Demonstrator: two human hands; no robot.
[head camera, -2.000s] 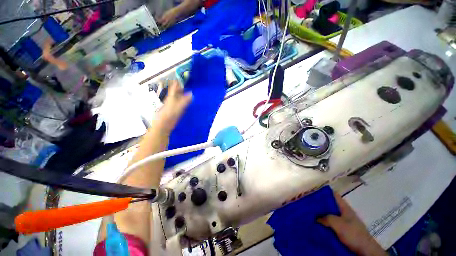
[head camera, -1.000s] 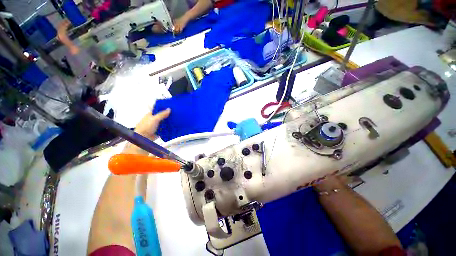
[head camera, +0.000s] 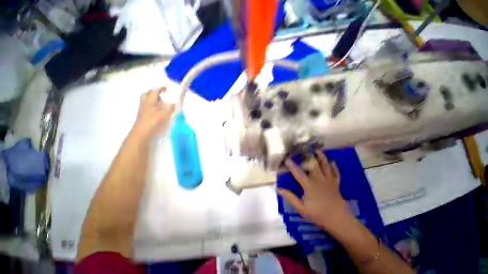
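My left hand (head camera: 156, 107) is on the left of the white table, with its fingers bent and no cloth seen in it. My right hand (head camera: 321, 192) lies with spread fingers on a bright blue cloth panel (head camera: 350, 176), right of the needle area of the sewing machine (head camera: 332, 112). The fingertips are close to the machine head, and the needle is hidden or blurred. Another blue panel (head camera: 206, 75) lies behind the lamp's neck at the back of the table. The blue lamp (head camera: 186, 152) hangs between my left hand and the machine.
An orange piece (head camera: 259, 35) on a rod stands up in front of the view. Black cloth (head camera: 85, 51) and white material (head camera: 144, 29) lie at the back left. A pale blue folded piece (head camera: 25, 163) is at the far left. Ruler markings (head camera: 402, 198) show at the right front.
My left hand has let go of the blue panel at the back and moved toward the front. My right hand has moved out from behind the machine arm onto the cloth. The view has tilted down.
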